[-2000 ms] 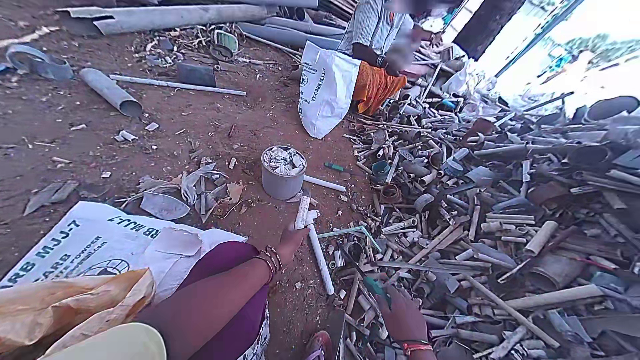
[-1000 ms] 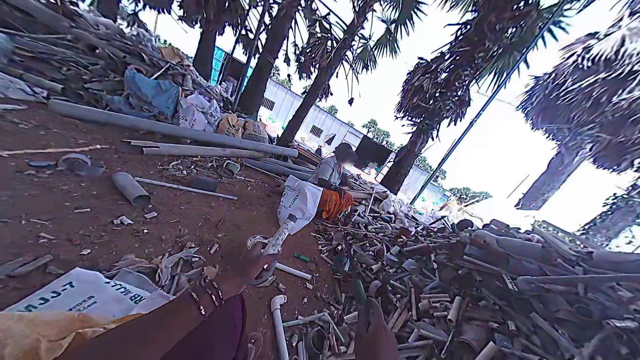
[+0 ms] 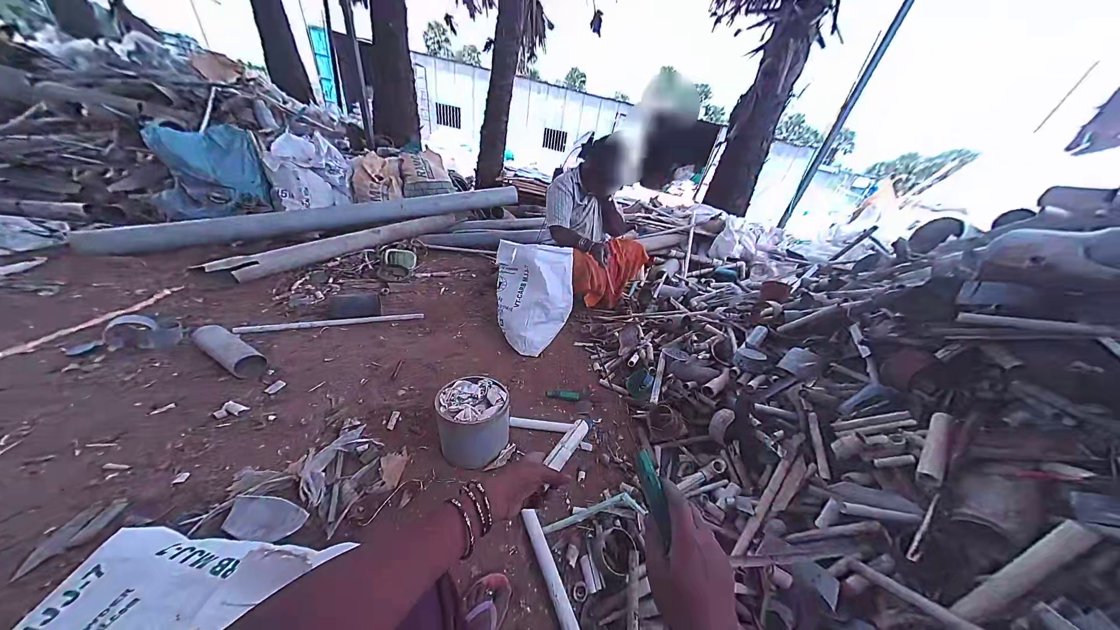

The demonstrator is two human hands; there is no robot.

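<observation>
My left hand [image 3: 521, 483], with bangles at the wrist, grips a short piece of pale plastic pipe [image 3: 567, 444]. To its right, my right hand [image 3: 687, 551] is closed around a green-handled tool [image 3: 649, 477] whose kind I cannot make out. Just beyond my left hand stands a grey round container [image 3: 473, 437] filled with pale scraps. A white pipe [image 3: 549, 573] lies on the soil between my hands, and another white pipe [image 3: 538, 424] lies beside the container. A small green piece [image 3: 564, 395] rests on the ground past it.
A large heap of pipe offcuts [image 3: 787, 437] covers the right side. Ahead, a person [image 3: 577, 206] sits by a white sack [image 3: 534, 297]. Long grey pipes [image 3: 297, 223] lie at the back left. A printed white sack [image 3: 175, 577] lies at the near left, a short pipe [image 3: 229, 350] beyond it.
My left hand, raised with the pipe piece a second ago, is now lower and beside the container. The pipe piece stays in it, and the green-handled tool stays in my right hand. The view has swung.
</observation>
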